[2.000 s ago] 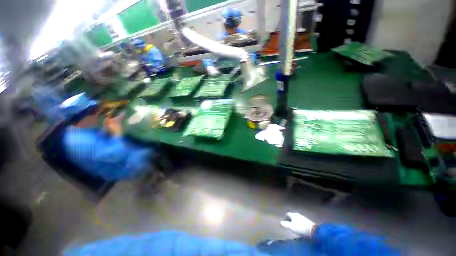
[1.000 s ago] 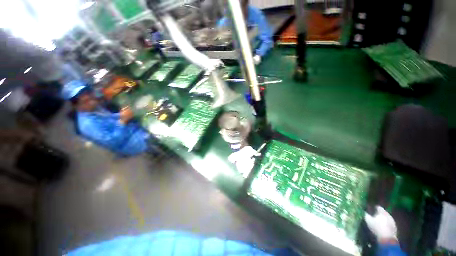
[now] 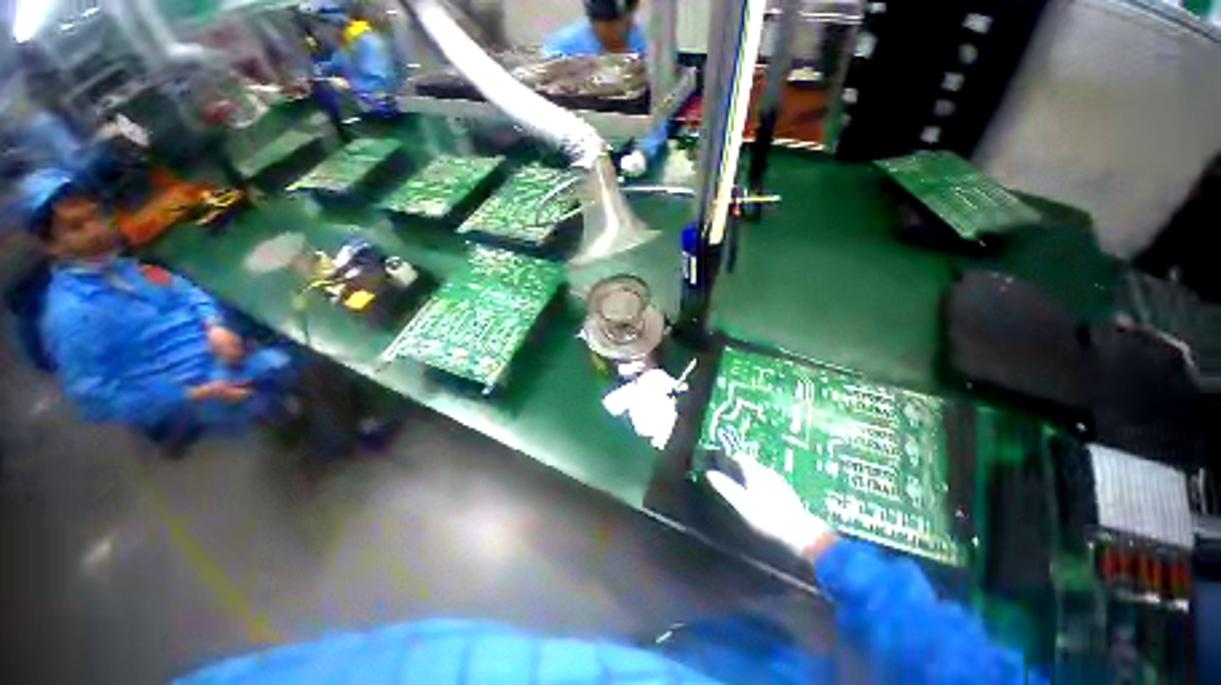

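Note:
A large green printed circuit board [image 3: 870,468] lies solder side up on a black support in front of me, slightly tilted in view. My right hand [image 3: 763,498], in a white glove with a blue sleeve behind it, is over the board's near left corner. Its fingertips look dark, and I cannot tell whether they hold anything. My left hand is not in view. A crumpled white cloth [image 3: 647,404] lies left of the board, with a thin pale stick beside it. A round silver can [image 3: 624,319] stands behind the cloth.
A metal post [image 3: 724,147] rises behind the can. A clear fume hood [image 3: 613,221] hangs above it. More boards [image 3: 482,315] lie leftward. Black pads [image 3: 1011,328] and a board [image 3: 957,191] are at right. A seated person in blue [image 3: 134,321] is at far left.
My right hand has moved from the board's right edge to its near left corner. The camera view has turned, and the board now appears less tilted.

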